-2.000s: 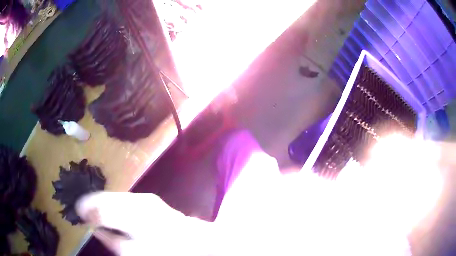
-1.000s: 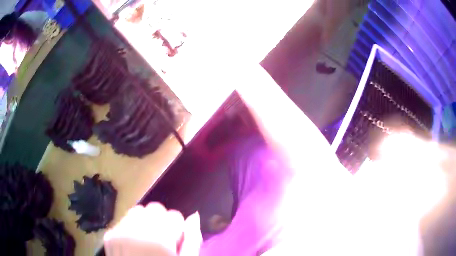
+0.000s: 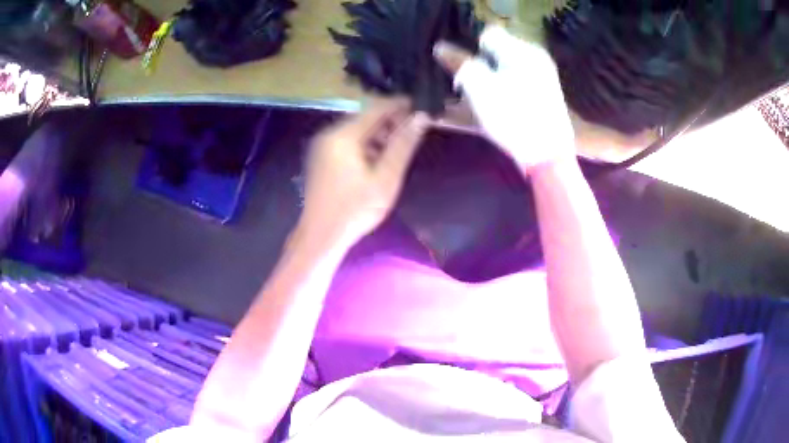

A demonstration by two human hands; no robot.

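Observation:
A dark spiky moulded piece (image 3: pixel 381 48) lies at the bench's near edge, in front of me. My left hand (image 3: pixel 368 160) is bare and blurred; its thumb and fingertips pinch the lower end of the dark piece. My right hand (image 3: pixel 515 99) wears a white glove, with bare fingertips showing. Its fingers are bent over the right side of the same piece; whether they grip it or something else is hidden.
Another dark piece (image 3: pixel 234 30) lies left, beside a reddish bottle (image 3: pixel 117 26) and a yellow tool (image 3: pixel 157 45). A ridged dark stack (image 3: pixel 640 65) and a black cable (image 3: pixel 644 154) are right. Blue trays (image 3: pixel 130 372) stand low left; a pale-rimmed crate (image 3: pixel 705 348) stands low right.
The view has swung from the crate side to the bench front. Both hands are now at the dark piece by the edge; the glare over them has lessened.

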